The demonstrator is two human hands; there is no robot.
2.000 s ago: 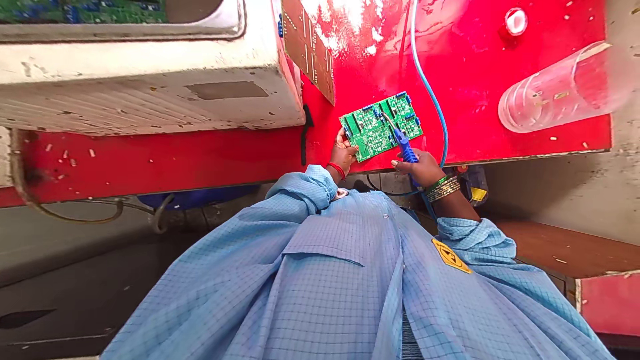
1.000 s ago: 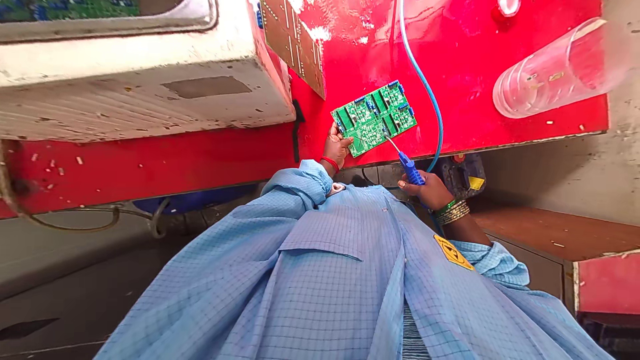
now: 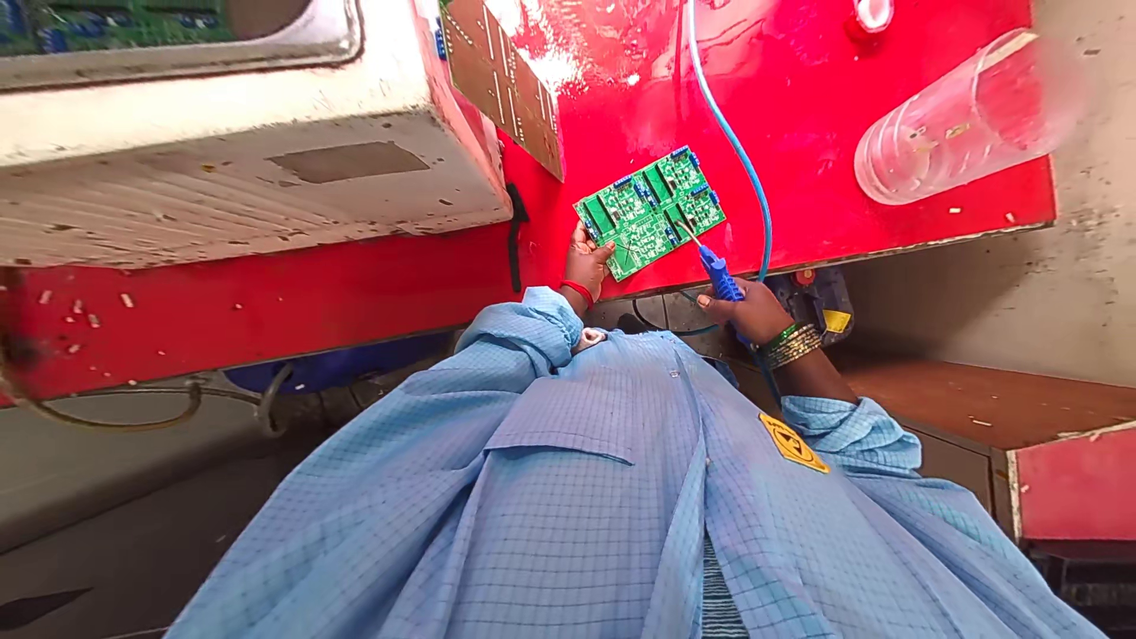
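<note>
My left hand (image 3: 589,264) grips the lower left corner of a green circuit board (image 3: 652,213), which carries blue connectors and several dark parts. The board is tilted above the red tabletop near its front edge. My right hand (image 3: 750,311) is closed around the blue handle of a soldering iron (image 3: 720,273). Its thin metal tip points up and left and lies over the lower right part of the board; whether it touches cannot be told. A light blue cable (image 3: 750,164) curves over the table beside the board and passes down by my right hand.
A white machine housing (image 3: 248,169) stands at the left, with more circuit boards in its opening. A brown board (image 3: 506,84) leans against its side. At the right a clear plastic cup (image 3: 958,124) lies on the red table (image 3: 799,89), with a small white-topped item (image 3: 873,13) behind it.
The soldering iron's tip has moved from the board's lower edge one second ago to farther over its surface. Both hands keep their holds.
</note>
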